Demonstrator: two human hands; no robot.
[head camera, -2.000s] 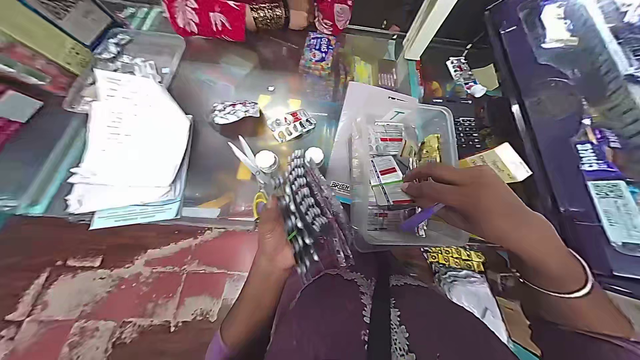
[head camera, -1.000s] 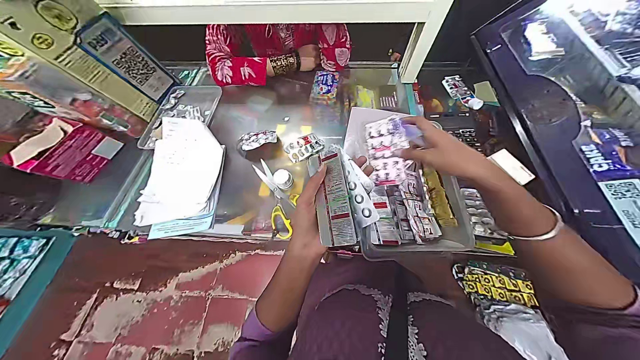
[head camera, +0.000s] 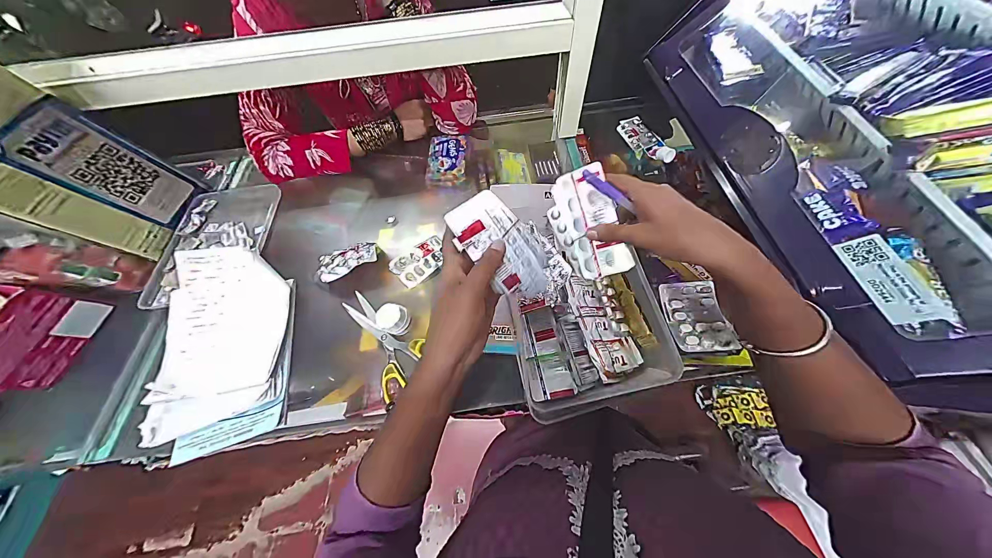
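My left hand (head camera: 465, 298) grips several blister strips with white and red backing (head camera: 482, 225) above the left rim of a clear plastic box. In my right hand (head camera: 666, 221) are white blister strips of tablets (head camera: 583, 225), with a purple pen (head camera: 608, 190) between the fingers. Strips and foil packets (head camera: 612, 356) stand on edge in the plastic box (head camera: 535, 409) below both hands. Yellow-handled scissors (head camera: 394, 349) lie beside a small white-capped bottle (head camera: 392, 318). Two cut blister pieces, one silvery (head camera: 346, 262) and one with tablets (head camera: 417, 262), rest on the glass counter (head camera: 325, 341).
Stacked papers (head camera: 221, 325) lean over a plastic tray (head camera: 273, 203) at left. A tablet strip (head camera: 699, 316) lies right of the box. A person's forearms (head camera: 377, 136) rest at the counter's far edge, beneath a white frame bar (head camera: 310, 58). A dark display case (head camera: 775, 232) stands at right.
My left hand now holds white and red strips; a second ago it held greenish-silver ones. The right hand stays above the box with white strips, their faces more visible now.
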